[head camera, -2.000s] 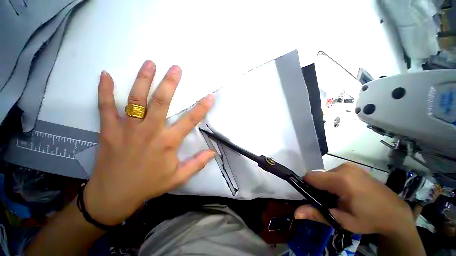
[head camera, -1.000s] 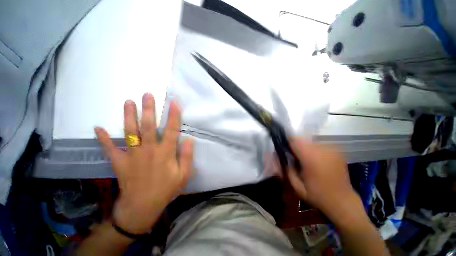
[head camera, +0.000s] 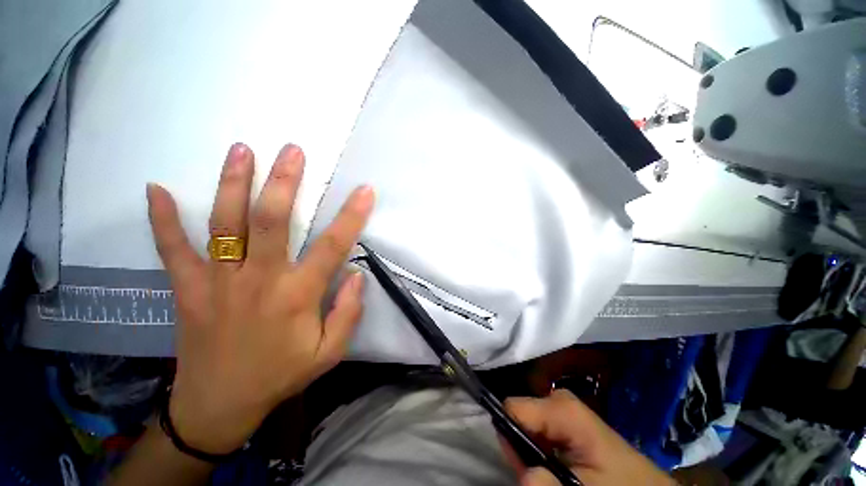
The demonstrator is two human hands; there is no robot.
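Observation:
A pale garment panel (head camera: 465, 152) lies on the table, bulging at its right side. A narrow slanted pocket opening (head camera: 437, 292) with dark edges runs across its lower part. My left hand (head camera: 261, 299), with fingers spread, lies flat on the cloth, thumb and index finger beside the opening's left end. My right hand (head camera: 560, 441) grips black scissors (head camera: 418, 318) below the table edge, partly cut off by the frame's bottom. The blades look closed or nearly so, with their tip at the opening's left end. A black fabric strip (head camera: 579, 90) shows beyond the panel's grey band.
The white sewing machine head (head camera: 793, 104) stands at the right. A grey ruler strip (head camera: 114, 304) runs along the table edge. Layered grey panels (head camera: 43, 190) hang at the left. Blue, black and white cloth (head camera: 698, 389) lies below the table at the right.
The scissors have come down and left from above the panel to the opening's left end. The panel has shifted, and the opening shows more clearly. My left hand has stayed flat on the cloth, slightly higher.

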